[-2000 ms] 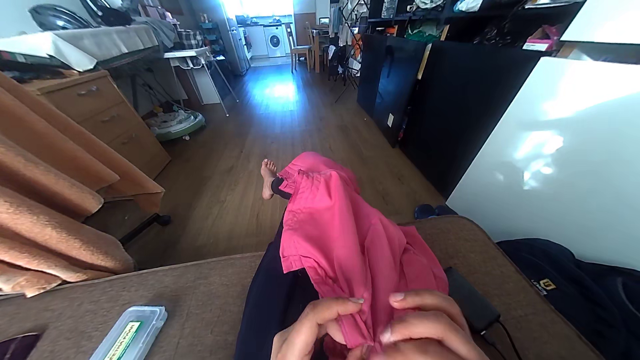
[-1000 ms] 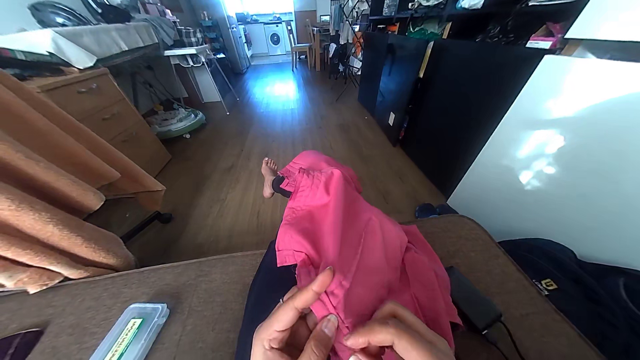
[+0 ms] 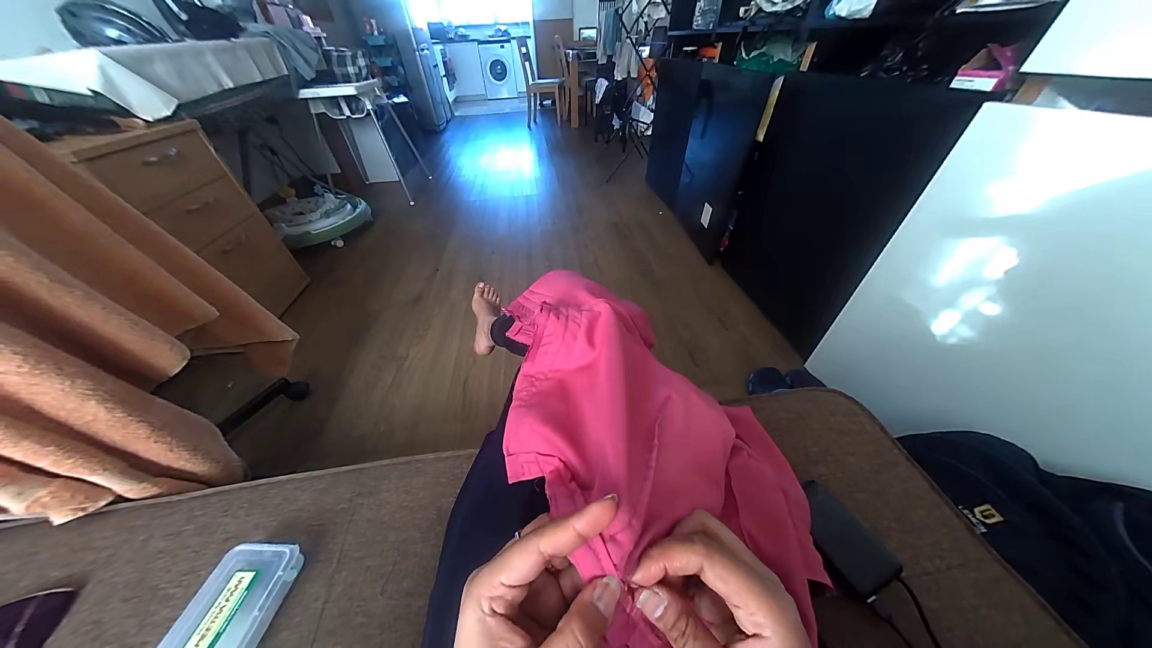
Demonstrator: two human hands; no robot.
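Observation:
A pink cloth garment (image 3: 630, 405) lies draped over my lap and one leg, with gathered stitching near its far end. At the bottom middle my left hand (image 3: 544, 576) pinches a fold of it, thumb low and index finger raised. Close beside it, almost touching, my right hand (image 3: 720, 580) pinches the same fold between thumb and fingers. Whether a small tool such as a needle is between the fingertips, I cannot tell. A clear plastic case (image 3: 238, 598) with a written label rests on the brown seat at the lower left.
The brown seat (image 3: 360, 531) carries a black power bank or adapter (image 3: 850, 540) with a cable at right. An orange towel (image 3: 90, 387) hangs at left. Dark clothing (image 3: 1008, 522) lies at lower right, below a glossy white panel (image 3: 1017, 270).
Both hands have stayed at the garment's near part. Since one second ago the right hand has come nearer the left, and the fingertips now meet closely at the fold.

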